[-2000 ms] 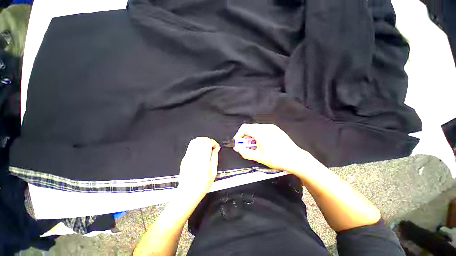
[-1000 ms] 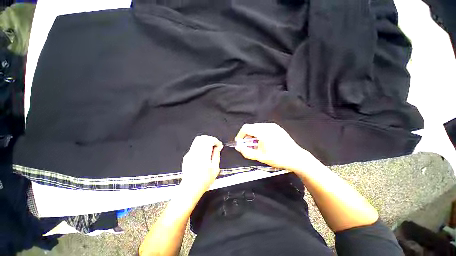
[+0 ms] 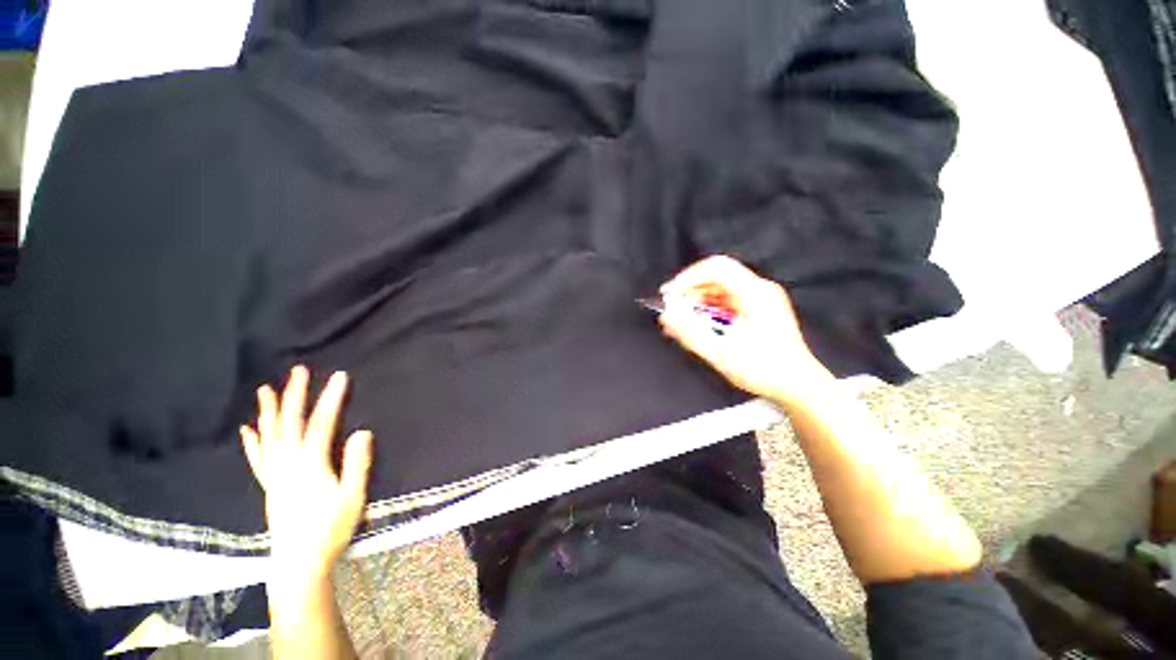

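Note:
A large black garment (image 3: 426, 322) lies spread over the white table, with folds across its upper part. A black-and-white plaid strip (image 3: 168, 522) shows along its near edge. My left hand (image 3: 307, 464) lies on the garment near that edge at the left, fingers spread and holding nothing. My right hand (image 3: 733, 322) is closed around thread snips (image 3: 713, 313), above the garment right of centre. The snips' dark tip points left. Most of their grip is hidden by my fingers.
The white table (image 3: 1032, 168) shows at the right and along the near edge. Dark cloth with a check edge (image 3: 1141, 155) lies at the far right. Cloth scraps (image 3: 194, 619) hang at the lower left. A blue patch is at the top left. Speckled floor (image 3: 890, 451) shows below.
My left hand has moved left, away from the snips, and opened flat on the cloth. My right hand has moved up and slightly right with the snips. The garment's folds have shifted and the view has moved.

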